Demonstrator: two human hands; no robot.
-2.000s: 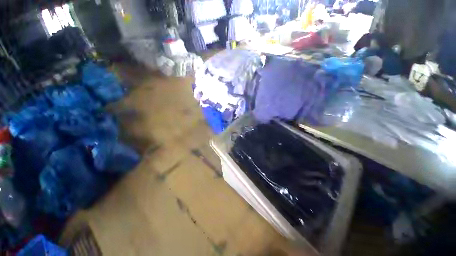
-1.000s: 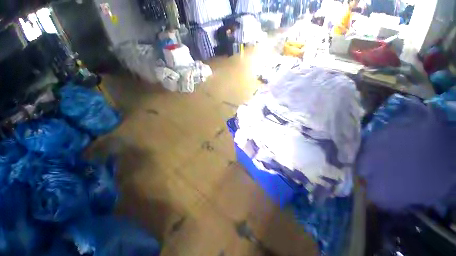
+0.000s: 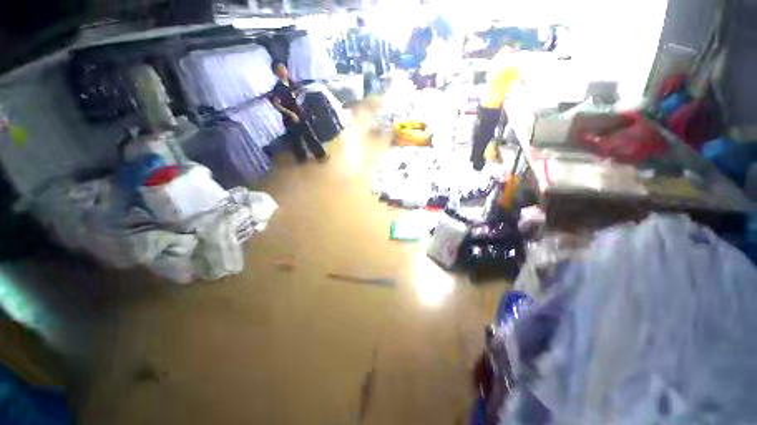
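Observation:
Neither of my hands is in the picture. Nearest in front of me at the lower right is a large heap of pale white and lavender cloth [image 3: 647,324], cut off by the frame's edge. A bit of blue bin [image 3: 512,307] shows at its left side. The picture is blurred.
White sacks [image 3: 199,241] lie on the tan floor [image 3: 315,349] at left. Covered garments hang on racks [image 3: 232,91] behind. A person in dark clothes [image 3: 295,116] stands beside them, another in yellow [image 3: 498,91] further right. Black bags [image 3: 494,249] lie near a table [image 3: 598,178].
The view has moved forward along the floor and turned. The pale heap is now nearer at the lower right. The tub with dark packs and most of the blue bags have left the view.

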